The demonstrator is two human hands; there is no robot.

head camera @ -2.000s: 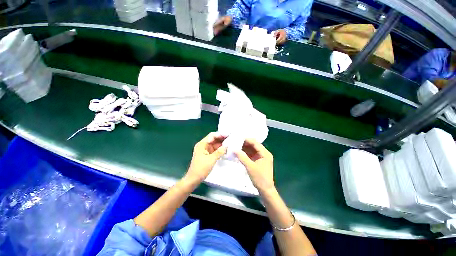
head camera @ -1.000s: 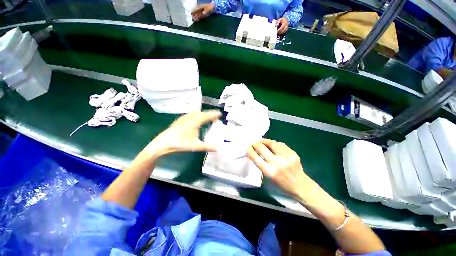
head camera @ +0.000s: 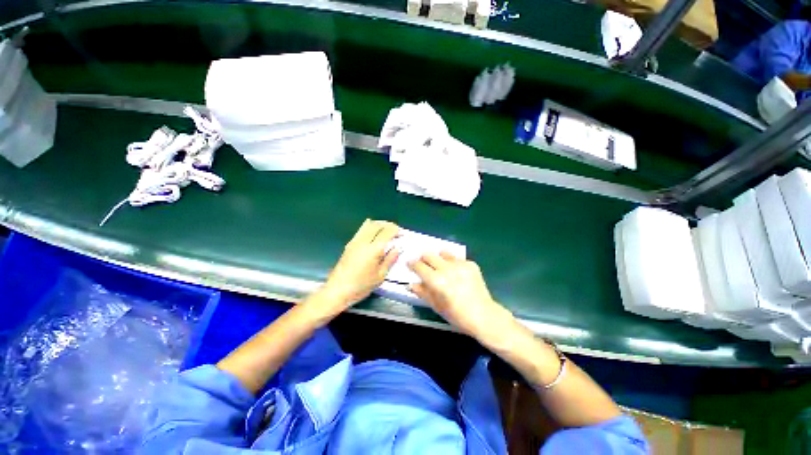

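Observation:
A white inner tray lies flat near the bench's front edge, under both hands. My left hand is on its left side, fingers bent over the rim. My right hand is on its right part, fingertips pressing down inside. A small white piece seems to lie in the tray under the fingers; its shape is mostly hidden. A loose pile of folded paper inserts lies just behind the tray. Tangled white cable bundles lie at the left, one end loose.
Stacked white trays stand left of centre, at far left and at right. A printed box and a clear-white item lie on the far lane. A blue bin holds clear bags. A metal post crosses at right.
Both hands have come together over the tray and press into it. The white piece held earlier is now down at the tray. The printed box shows further left on the lane; the view has shifted.

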